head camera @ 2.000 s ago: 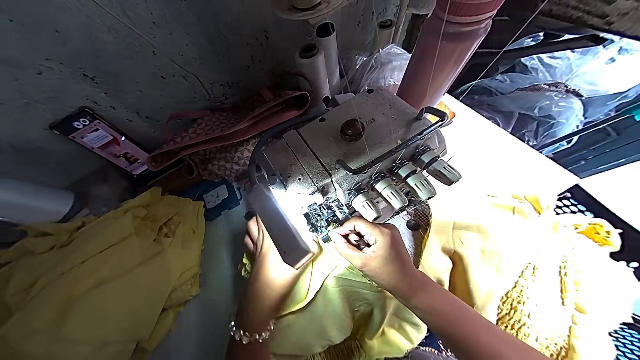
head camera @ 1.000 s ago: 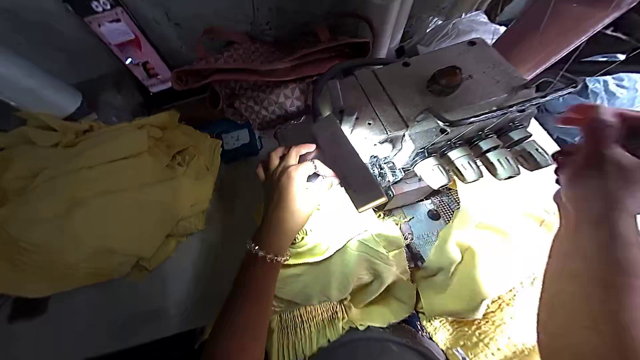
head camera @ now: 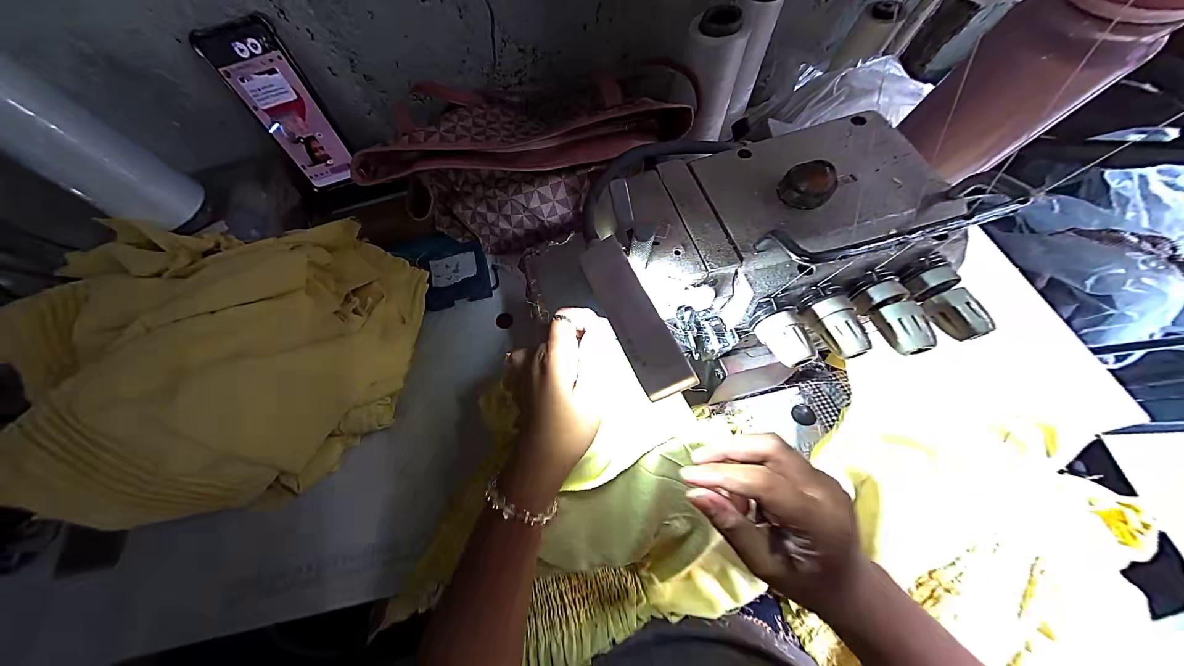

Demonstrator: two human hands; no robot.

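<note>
An overlock sewing machine [head camera: 795, 199] stands before me, its lamp lighting the needle area and a flat metal cover. My left hand [head camera: 555, 398], a beaded bracelet at its wrist, grips the yellow fabric [head camera: 615, 518] left of the presser foot. At the fabric's right side, below the needle area, is my right hand [head camera: 782, 509]. Its fingers are bent over the cloth edge; whether they pinch it cannot be told. Gathered shirring shows in the lower part of the cloth. Several thread tension knobs [head camera: 874, 314] line the machine's front.
A pile of yellow garments [head camera: 213, 370] lies on the left of the table. Behind are a phone [head camera: 277, 106] with a lit screen, a patterned bag [head camera: 518, 203], a blue box [head camera: 450, 270] and thread cones. More yellow fabric [head camera: 980, 518] spreads at the right.
My right hand was near the needle area, then raised at the far right, and is now down at the fabric's right side. My left hand stays on the cloth.
</note>
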